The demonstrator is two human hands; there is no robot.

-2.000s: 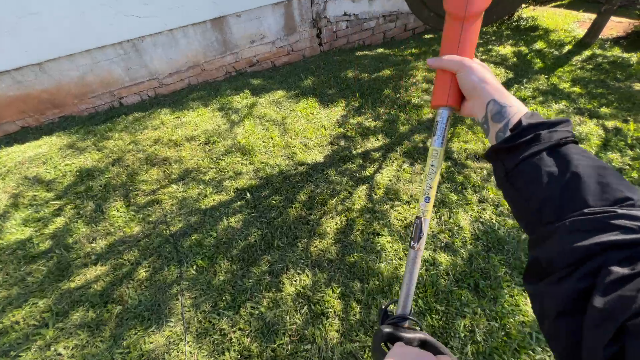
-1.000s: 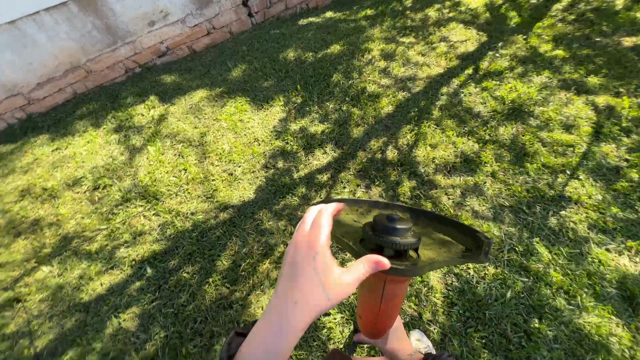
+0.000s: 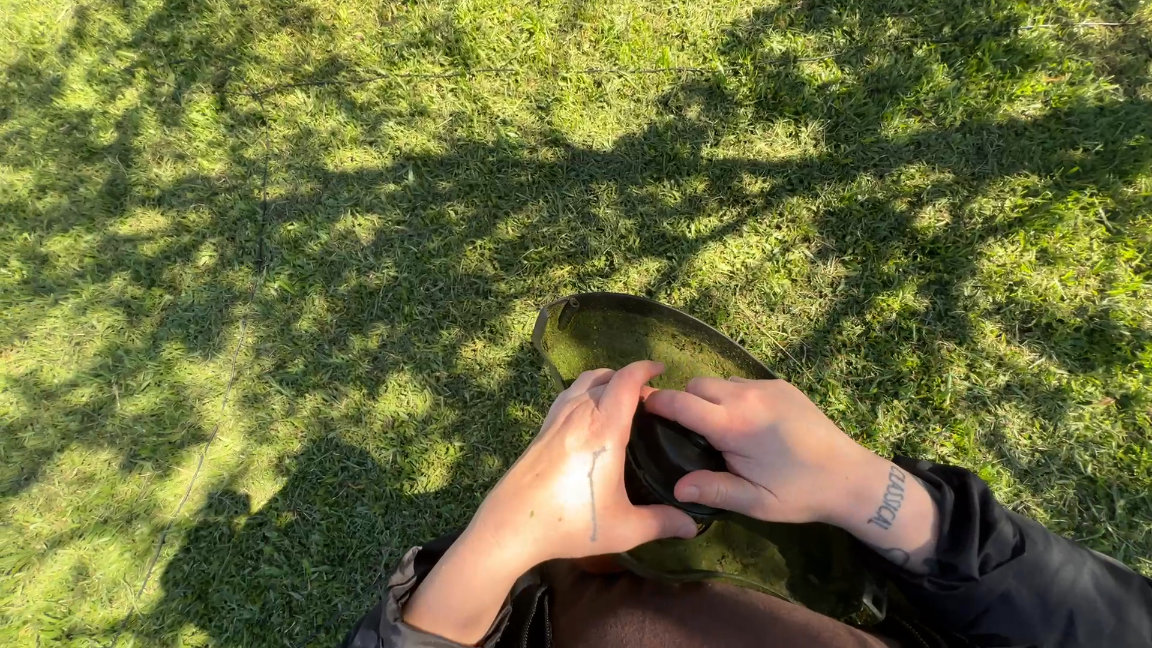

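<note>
A string trimmer is turned head-up in front of my body, its black spool head (image 3: 670, 454) at the middle of the guard. The curved dark guard (image 3: 621, 326) is coated inside with green grass residue. My left hand (image 3: 580, 477) wraps the spool head from the left, thumb at its near side. From the right, my right hand (image 3: 765, 445) grips the same head with fingers over the top and thumb on its face. The fingertips of both hands nearly meet at the far side. The trimmer's orange housing is almost wholly hidden.
Lawn grass (image 3: 405, 225) with patchy tree shadows surrounds the trimmer. A thin dark cord or line (image 3: 263, 216) runs across the grass at left and along the top. Below the guard, brown fabric (image 3: 702, 616) shows at my body.
The trimmer has been turned from head-away to head-up. My right hand has come from the orange housing to the spool head, and my left hand from the guard's edge. The view now faces down.
</note>
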